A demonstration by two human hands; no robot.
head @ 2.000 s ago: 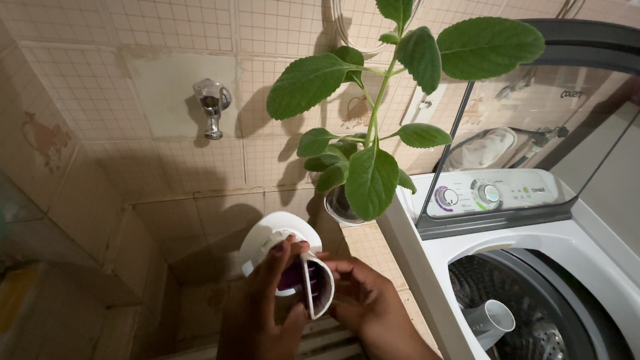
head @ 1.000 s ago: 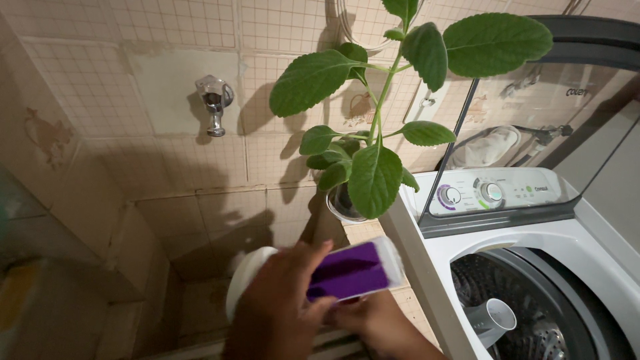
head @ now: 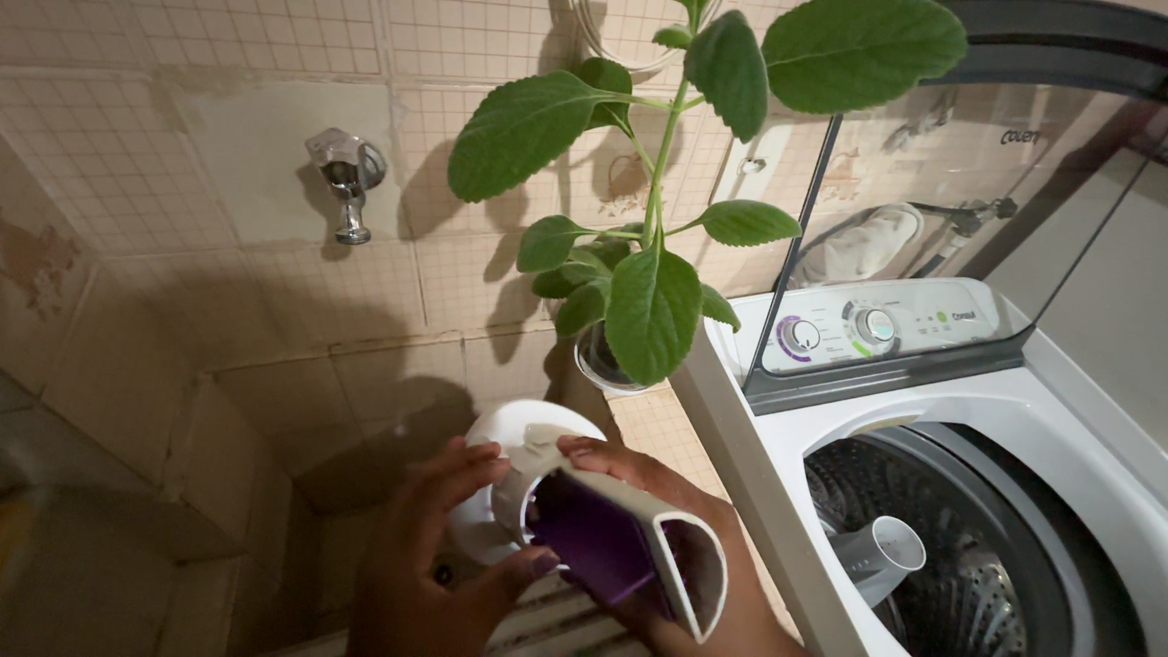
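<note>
Over the tiled basin, my right hand (head: 675,493) grips a white and purple plastic part (head: 602,538) with a D-shaped open end, its fingers over the top edge. The part's far end meets the round opening of a white plastic piece (head: 511,497); whether it sits inside is partly hidden. My left hand (head: 447,547) is curled around the left side of that round piece, fingertips on its rim and thumb at its lower edge. A broad white rounded surface (head: 538,422) shows just behind the fingers.
A chrome faucet (head: 349,187) juts from the tiled wall. A leafy plant in a glass jar (head: 607,360) stands on the tiled ledge (head: 671,429). To the right is a top-load washing machine (head: 776,429), lid raised, with a grey-white agitator (head: 881,557) in its drum.
The purple and white part has turned from lying nearly sideways to slanting down to the right, its D-shaped end now showing. My right hand has moved up along its far side.
</note>
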